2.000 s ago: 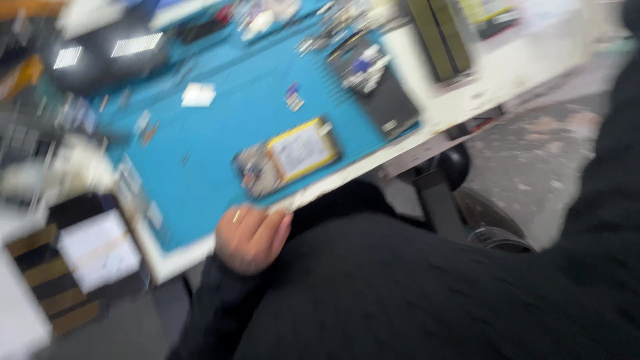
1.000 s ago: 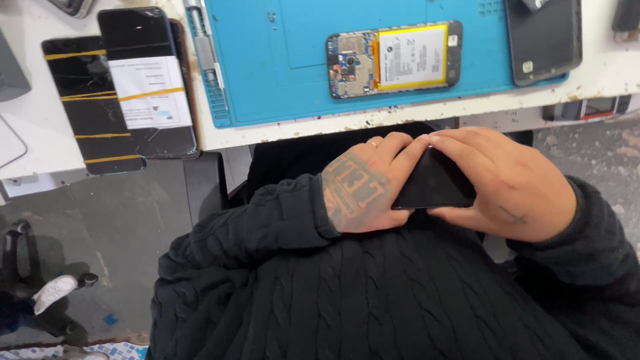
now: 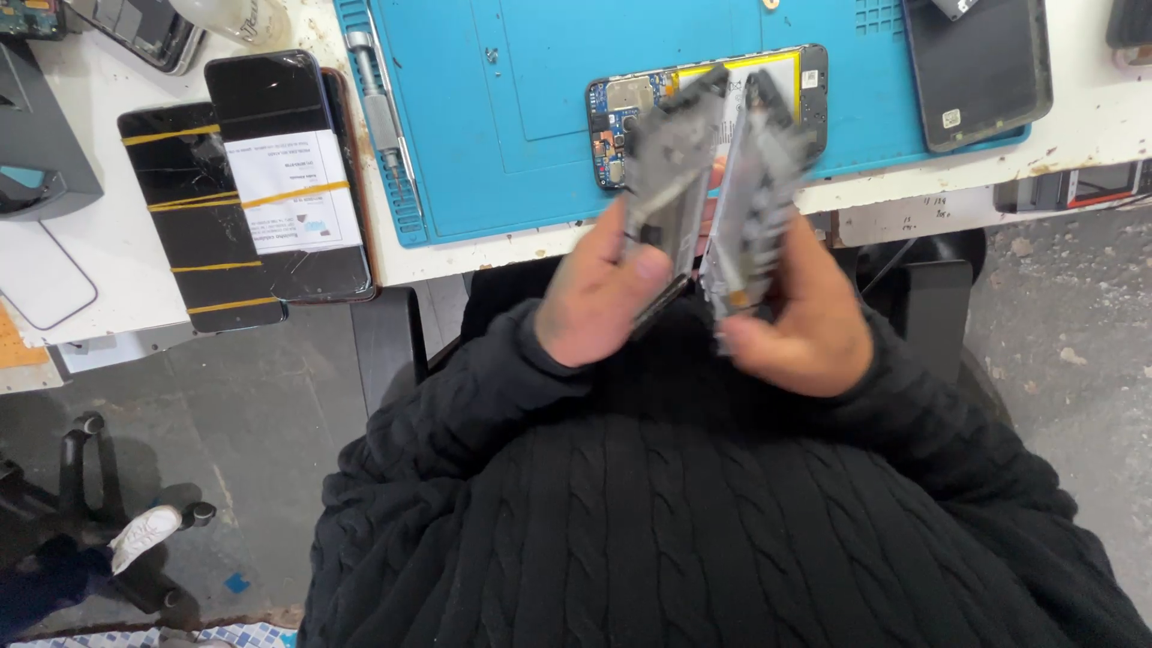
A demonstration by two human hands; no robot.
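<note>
My left hand (image 3: 598, 292) grips a dark phone part (image 3: 670, 171), blurred by motion, its inner face turned toward the middle. In my right hand (image 3: 801, 319) is a second dark phone part (image 3: 760, 189), also blurred, with a small orange patch near its lower end. The two parts stand tilted side by side, in a V shape with a narrow gap between them. Behind them an opened smartphone (image 3: 814, 112) lies on the blue repair mat (image 3: 531, 189), its circuit board and yellow-edged battery partly hidden by the held parts.
A screwdriver (image 3: 382, 99) lies in the mat's left tray. Further left on the white bench (image 3: 558, 241), phones (image 3: 193, 220) are bound with yellow rubber bands, one bearing a written paper slip (image 3: 292, 202). A dark phone panel (image 3: 976, 81) rests at the mat's right end.
One second ago my hands were together around a dark, flat object at the bench's front edge. Now they are apart, each holding an upright part in front of the opened phone.
</note>
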